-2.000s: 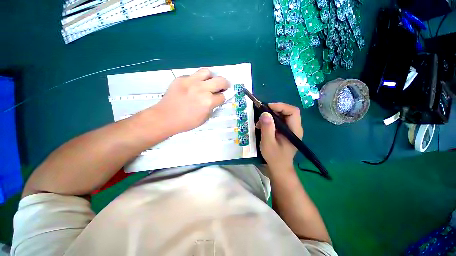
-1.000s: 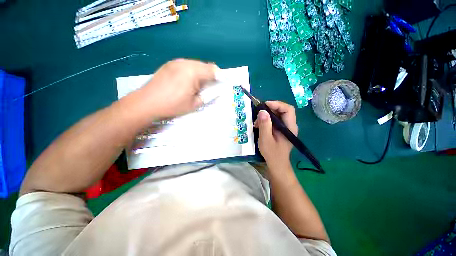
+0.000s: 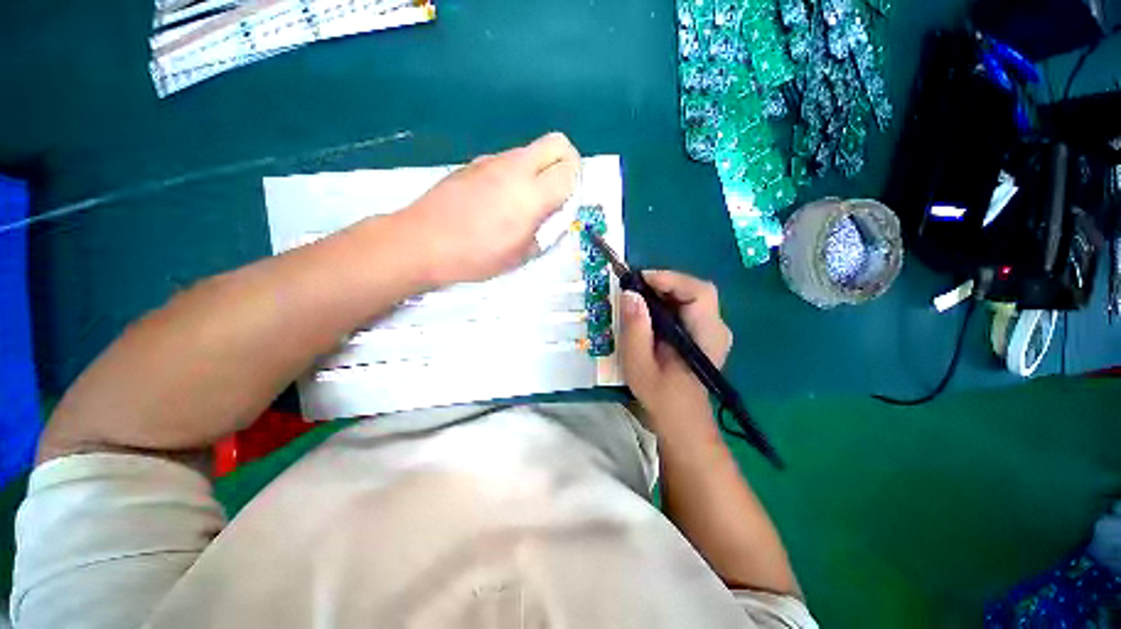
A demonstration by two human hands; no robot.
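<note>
A white work board [image 3: 430, 391] lies in front of me. A green PCB panel strip [image 3: 599, 307] runs along its right side, with narrow white LED strips [image 3: 516, 304] lying across the board to it. My right hand [image 3: 674, 338] holds a black soldering iron [image 3: 682, 342], its tip at the upper end of the PCB strip. My left hand [image 3: 504, 209] is over the upper board beside the top PCB, fingers bent; what its fingertips hold is too blurred to tell. A thin solder wire [image 3: 246, 165] lies beyond the board to the left.
Spare PCB panels [image 3: 762, 111] lie heaped at the upper right. A tip cleaner pot [image 3: 842, 252], a black station [image 3: 1045, 221] and a tape roll [image 3: 1030, 338] stand at right. More LED strips [image 3: 283, 35] lie at the upper left. A blue bin [image 3: 15, 332] is at the left edge.
My left hand has moved right, to the top of the PCB strip. A yellow-orange strip end now shows at the top PCB. The iron's tip has come in over the PCB strip.
</note>
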